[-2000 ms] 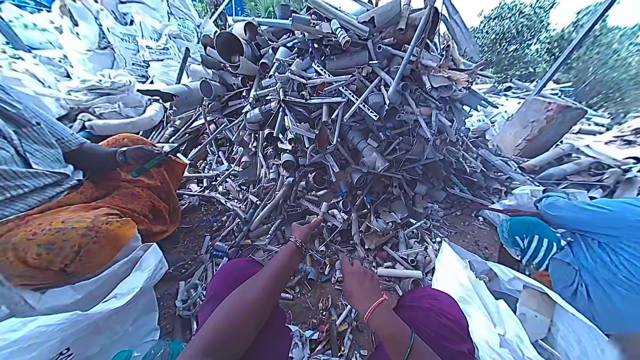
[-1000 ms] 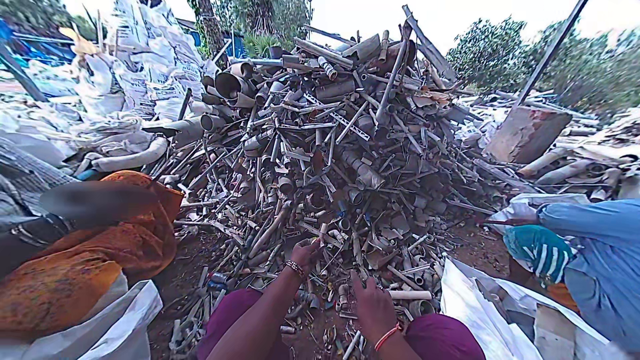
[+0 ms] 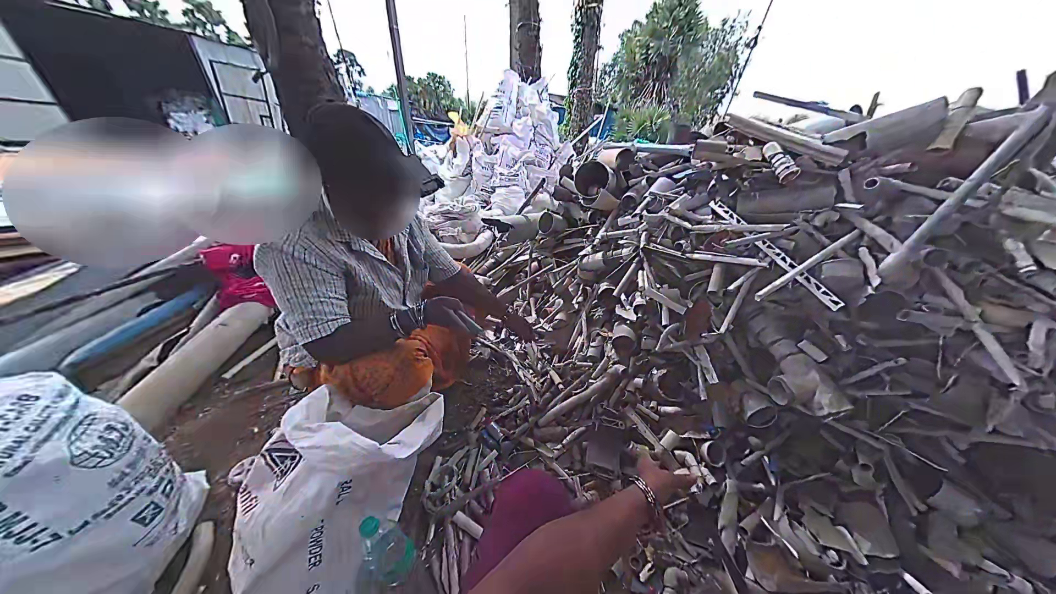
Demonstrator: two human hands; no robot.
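My left hand [image 3: 662, 480], with metal bangles at the wrist, reaches to the lower edge of a large heap of scrap plastic pipes [image 3: 660, 297]. Short pale pipe pieces [image 3: 689, 466] lie at its fingertips; whether it grips one I cannot tell. My right hand is outside the view. Beside my knee stands an open white woven sack [image 3: 330, 487], with a clear plastic bottle with a green cap [image 3: 386, 551] in front of it.
A co-worker in a striped shirt [image 3: 330, 280] sits at the heap's left side, hands near the scrap. A filled woven sack [image 3: 91, 487] bearing print stands at far left, long pipes [image 3: 198, 359] behind it. White sacks [image 3: 516, 140] are piled beyond, near tree trunks [image 3: 525, 41].
The view has swung far to the left. My right hand, over the scrap in both earlier frames, has gone out of sight. The co-worker's head and both arms now show.
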